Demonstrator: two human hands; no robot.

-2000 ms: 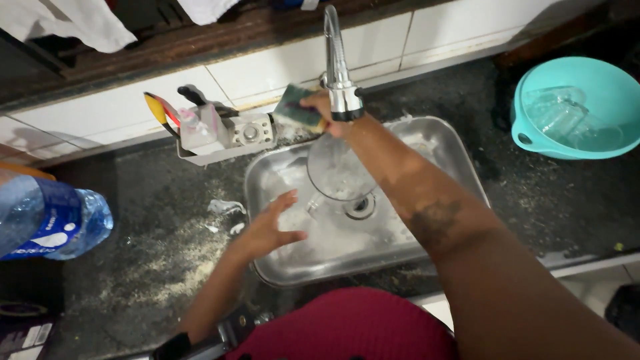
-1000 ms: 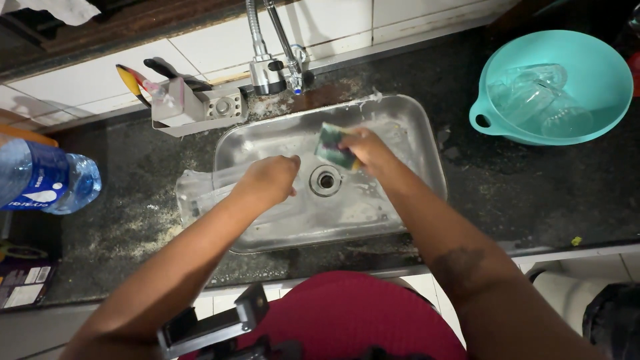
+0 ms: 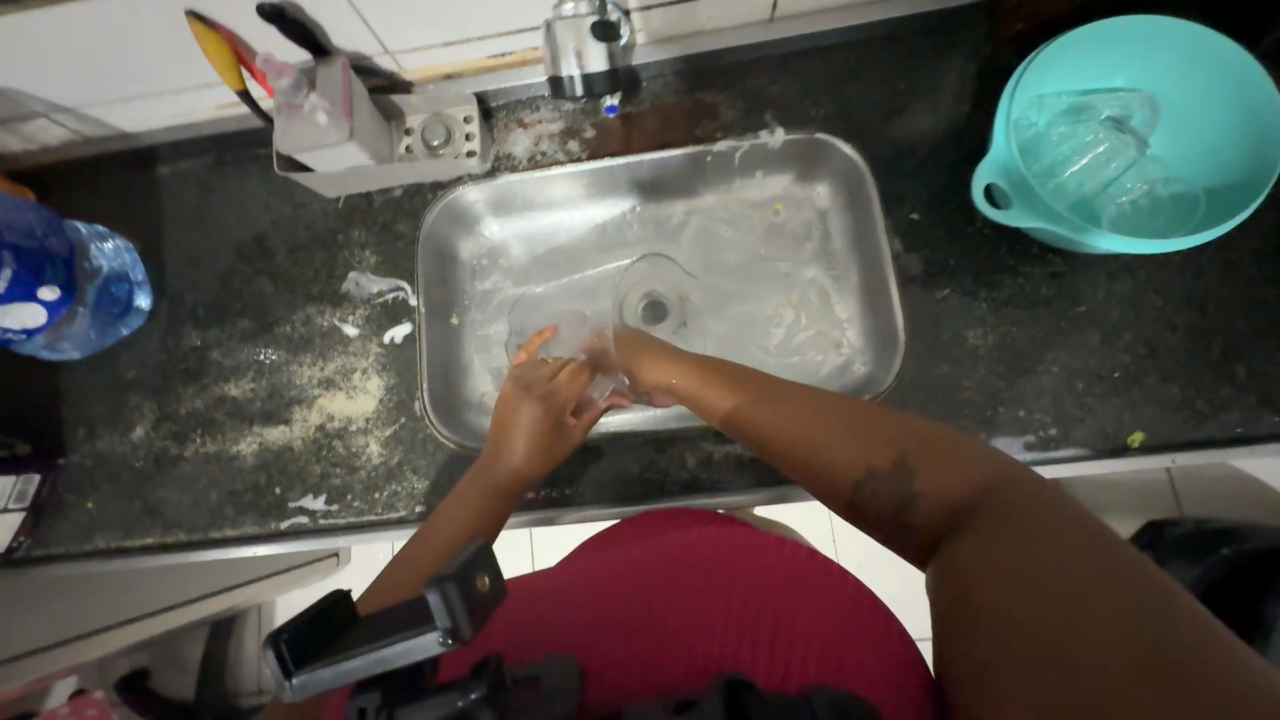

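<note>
Over the near left part of the stainless steel sink (image 3: pixel 760 230), my left hand (image 3: pixel 545 400) grips a clear, transparent container (image 3: pixel 560 300), its open end toward the drain. My right hand (image 3: pixel 640 365) is at the container's near side, its fingers hidden behind or inside the clear wall; whether it holds the sponge cannot be seen. The drain (image 3: pixel 653 308) shows just beyond my right hand. Suds streak the sink's floor. The chrome faucet head (image 3: pixel 583 60) is above the sink's back edge, with no water seen running.
A turquoise plastic bowl (image 3: pixel 1225 130) with clear glasses (image 3: pixel 1085 150) stands at the right. A sink caddy (image 3: pixel 380 160) with utensils is at the back left. A large blue-labelled plastic bottle (image 3: pixel 105 290) is at the far left. Foam and pale residue lie on the dark stone counter (image 3: pixel 230 350).
My right hand, which held a green and yellow sponge above the drain, has moved left to meet my left hand. The clear container has moved from the sink's left edge into the basin.
</note>
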